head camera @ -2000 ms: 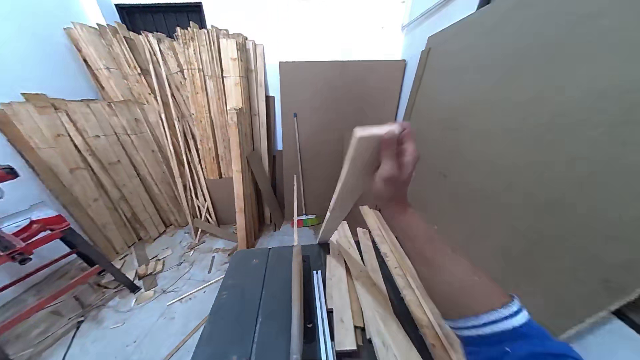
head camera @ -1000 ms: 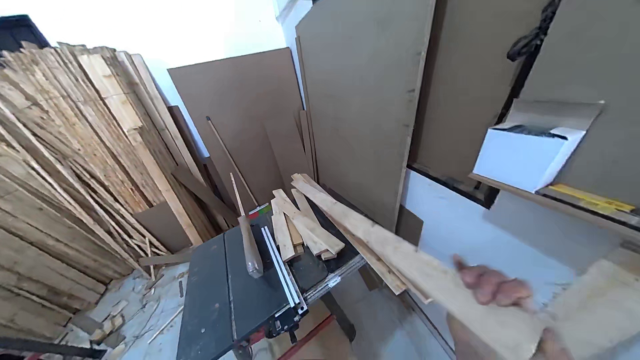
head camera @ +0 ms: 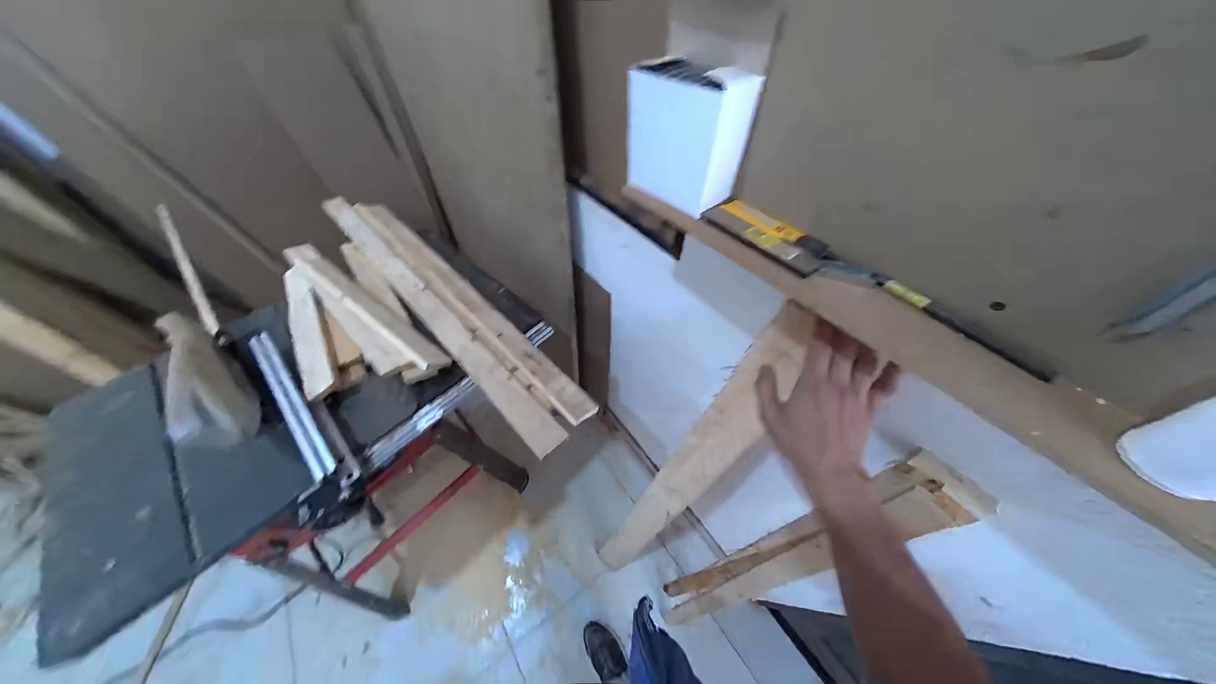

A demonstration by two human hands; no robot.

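Observation:
My right hand [head camera: 825, 404] reaches in from the lower right, its fingers spread and slightly blurred at the upper end of a wooden board [head camera: 698, 456]. That board stands tilted, its foot on the floor and its top against the edge of a wall shelf. Whether the fingertips touch it, I cannot tell. Right of it, more wood pieces [head camera: 912, 513] lean at the white wall, partly behind my forearm. On the left, several wood strips [head camera: 475, 351] lie on a table saw [head camera: 104, 513] beside its metal fence [head camera: 290, 404]. My left hand is out of view.
The wooden shelf ledge [head camera: 959, 356] carries a white box [head camera: 679, 133] and a yellow-and-black tool or package [head camera: 760, 228]. A translucent plastic guard [head camera: 209, 389] sits on the saw, which has a red and black stand [head camera: 418, 522]. Large brown panels [head camera: 494, 123] stand behind. My shoe [head camera: 604, 651] shows below.
The view has swung right and down. One second ago my right hand was at a long board; now a board leans under the shelf edge with my fingers spread at its top.

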